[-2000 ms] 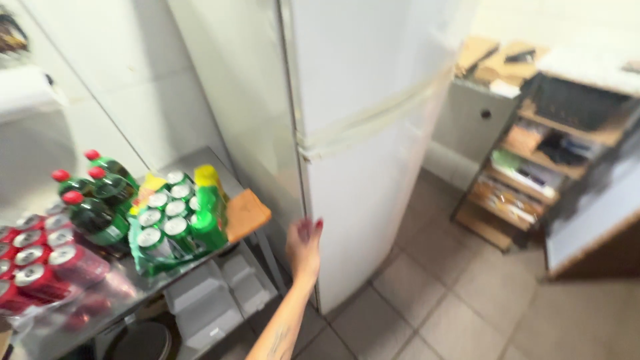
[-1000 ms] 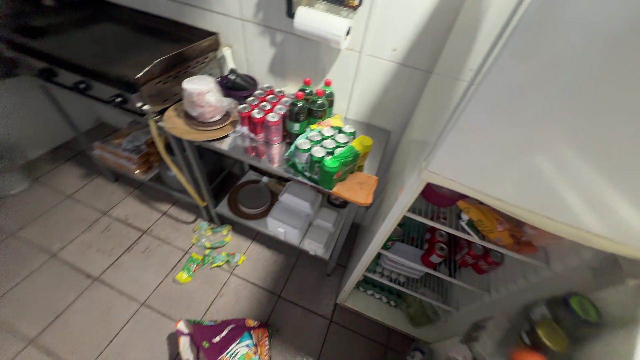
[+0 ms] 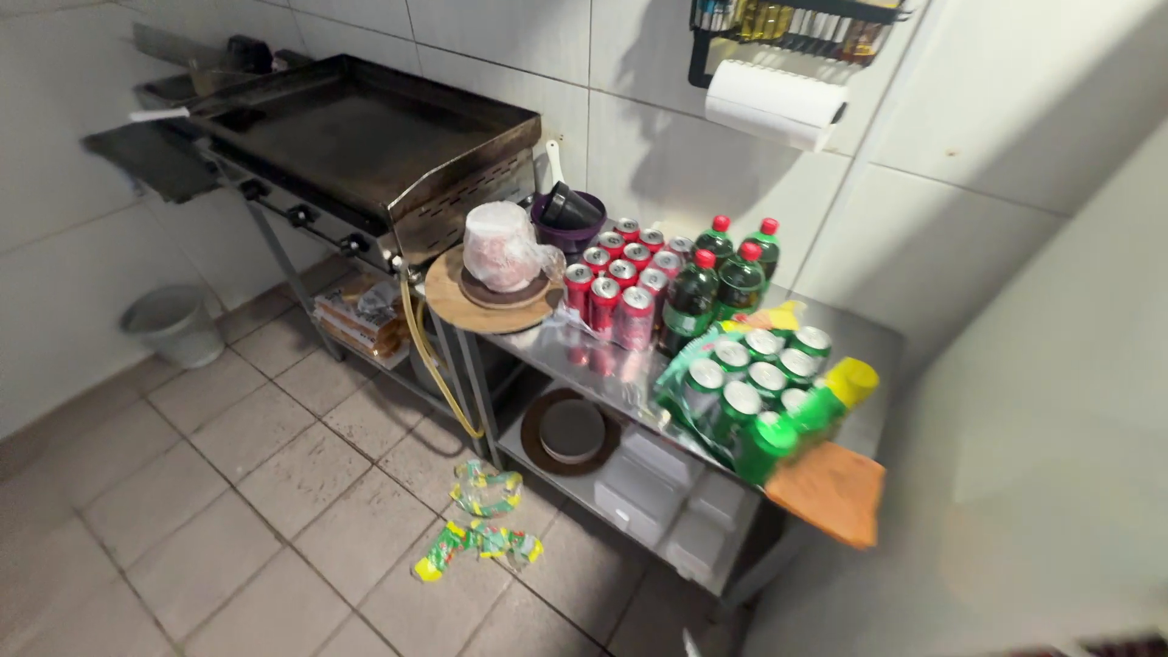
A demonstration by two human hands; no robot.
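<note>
Neither of my hands shows in the head view now. On the steel table (image 3: 844, 333) stand several red drink cans (image 3: 604, 306), and four-sided groups cannot be told apart behind them. Green plastic bottles with red caps (image 3: 691, 301) stand just right of the red cans. Green cans (image 3: 741, 401) in torn plastic wrap sit near the table's right end, beside a yellow and green item (image 3: 844, 383). An orange cloth (image 3: 830, 493) hangs over the front corner. A wrapped pinkish bundle (image 3: 502, 248) rests on a round wooden board (image 3: 447, 292) at the left end.
A flat griddle (image 3: 365, 137) stands at the left, with a yellow hose (image 3: 424, 356) below its corner. Torn plastic wrappers (image 3: 484, 538) lie on the tiled floor. Foam containers (image 3: 639, 479) fill the lower shelf. A paper towel roll (image 3: 776, 102) hangs on the wall. A grey bucket (image 3: 173, 324) stands far left.
The view has swung left, away from the fridge. A hand was at the closed fridge's edge two seconds ago; one second ago the fridge stood open and no hand showed.
</note>
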